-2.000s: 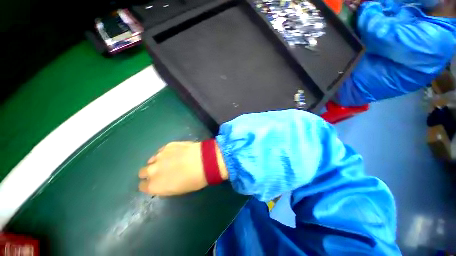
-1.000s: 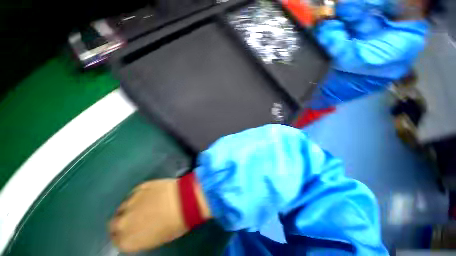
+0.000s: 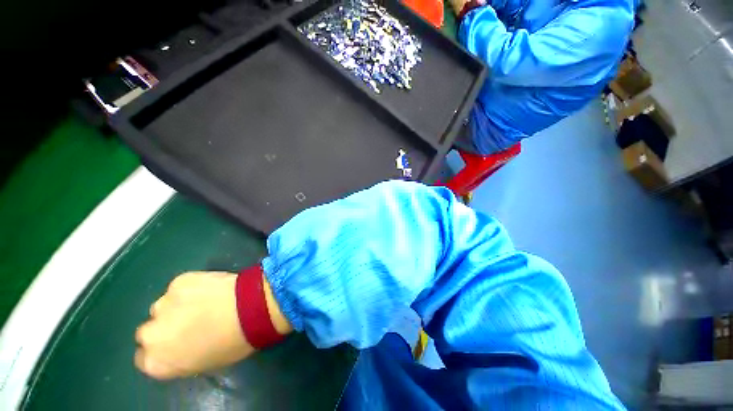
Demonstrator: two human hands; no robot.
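Note:
My right hand (image 3: pixel 197 325), with a dark red wrist band (image 3: pixel 257 307) and a bright blue sleeve, is low over the dark green bench mat (image 3: pixel 193 234). Its back faces up and its fingers curl down out of sight, so I cannot see whether it holds anything. My left hand is not in view. The black plastic tray (image 3: pixel 233 128) lies beyond my forearm. One compartment has a heap of small silver-blue parts (image 3: pixel 366 44); the other has a few small parts (image 3: pixel 403 163) near the divider.
A phone (image 3: pixel 120 84) with a pinkish edge is at the upper left, by the green belt (image 3: pixel 60 189). A white strip (image 3: pixel 96 225) edges the mat. Another person in a blue smock (image 3: pixel 546 56) sits on a red stool (image 3: pixel 486 167). Cardboard boxes (image 3: pixel 645 164) stand at the right.
The view has swung, so the tray, phone and neighbouring person sit further left. My right hand has also shifted left in the picture, with its fingers still curled down. The red bin has left the picture.

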